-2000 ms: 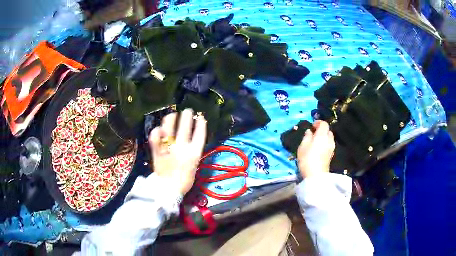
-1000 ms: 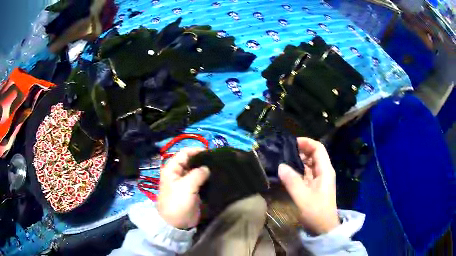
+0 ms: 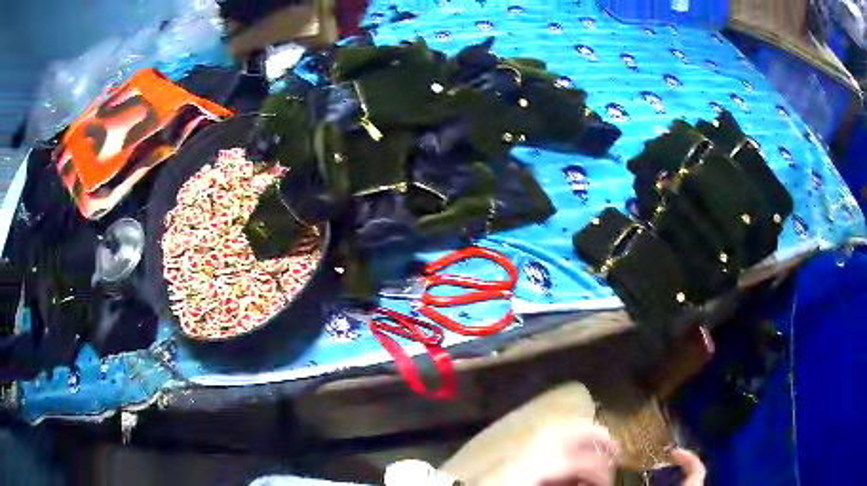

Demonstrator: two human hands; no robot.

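Observation:
My left hand [image 3: 563, 459] is blurred at the bottom edge, over the lap and partly cut off; its grip cannot be made out. Only fingertips of my right hand [image 3: 693, 467] show at the bottom edge, beside a small dark piece [image 3: 664, 476], perhaps a pouch; whether they hold it is unclear. Dark green velvet-like pouches with gold dots and trim lie in an overlapping stack [image 3: 708, 209] at the table's right edge. A loose heap of pouches [image 3: 390, 161] with shiny dark parts lies mid-table. One pouch [image 3: 273, 226] lies on the small printed pieces.
A round black bowl [image 3: 238, 332] holds red and white pieces [image 3: 223, 256]. Red-handled scissors [image 3: 471, 292] and a red strap [image 3: 418, 365] lie at the front edge. An orange bag [image 3: 124, 133] and clear round cup [image 3: 120, 249] are left. A blue bin [image 3: 832, 370] stands right.
Both hands have dropped from the pouch held open over the lap to the bottom edge. The view has shifted, so the table items sit further right. The scissors are uncovered.

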